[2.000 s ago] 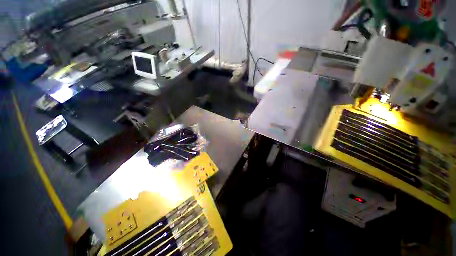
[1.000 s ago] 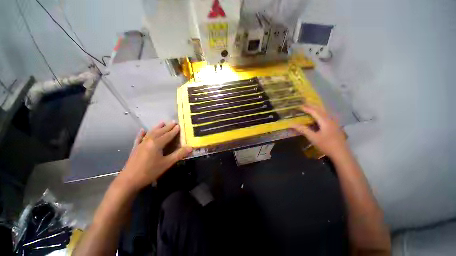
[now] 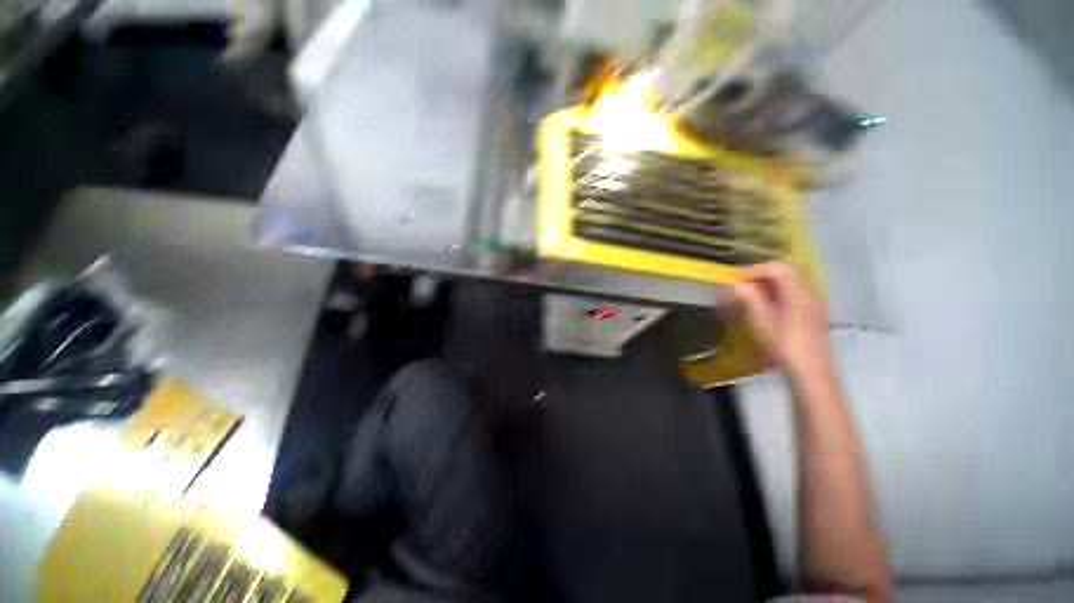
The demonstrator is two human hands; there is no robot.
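Note:
A yellow template (image 3: 677, 262) lies on the machine bed under the bright needle lamp. Black zippers (image 3: 648, 206) fill the left part of its slots; the right part looks greyish. My right hand (image 3: 783, 309) is at the template's lower right edge, fingers bent against it; blur hides whether it grips. My left hand is not in view. A second yellow template (image 3: 106, 542) lies on the side table at the lower left, cut off by the picture's edge. The frame is blurred.
A plastic bag of black zippers (image 3: 71, 342) lies on the metal side table (image 3: 253, 289) at the left. The grey machine bed (image 3: 395, 141) reaches left of the template. A pale control box (image 3: 595, 326) with a red light is below. My knee (image 3: 430, 442) is under the bed edge.
The view has swung left and down. My left hand has left the template and the picture. My right hand remains at the template's right side, now at its lower corner.

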